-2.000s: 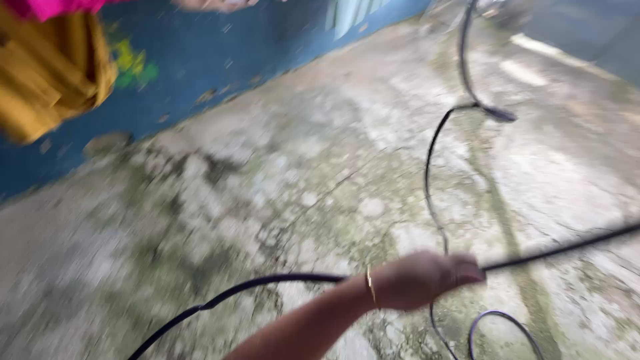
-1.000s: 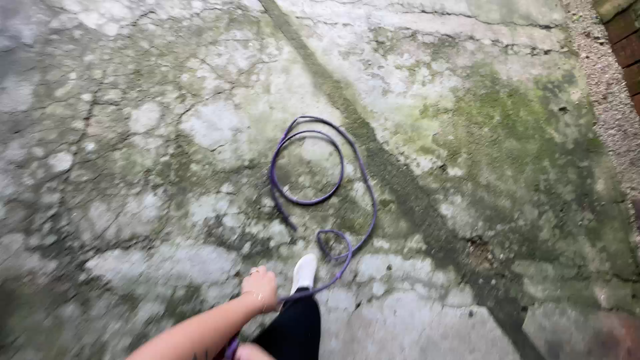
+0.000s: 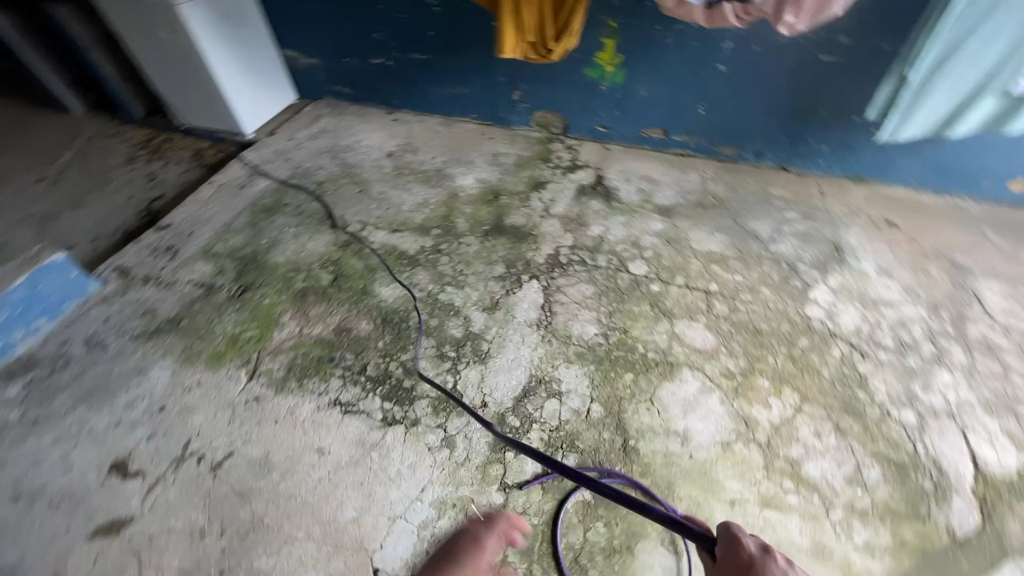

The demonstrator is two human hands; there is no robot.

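A long, dark purple hose (image 3: 552, 462) runs from the wall corner at the upper left across the concrete floor to the bottom right. My right hand (image 3: 748, 550) is closed around it at the lower edge of the view. Left of that, my left hand (image 3: 480, 546) is blurred beneath the hose, apart from it, fingers partly bent and nothing seen in them. Loops of the same hose (image 3: 562, 520) lie on the floor between and behind my hands. Neither end of the hose can be made out for certain.
Cracked, mossy concrete floor (image 3: 512, 344) spreads all around. A blue wall (image 3: 400, 72) stands ahead, with mustard cloth (image 3: 544, 28), pink cloth (image 3: 760, 12) and pale green cloth (image 3: 960, 80) hanging before it. A white block-like object (image 3: 232, 64) and a blue-painted slab (image 3: 44, 304) are at left.
The view has swung from the floor coil and my foot toward the blue wall. The hose now stretches away to the upper left from my right hand.
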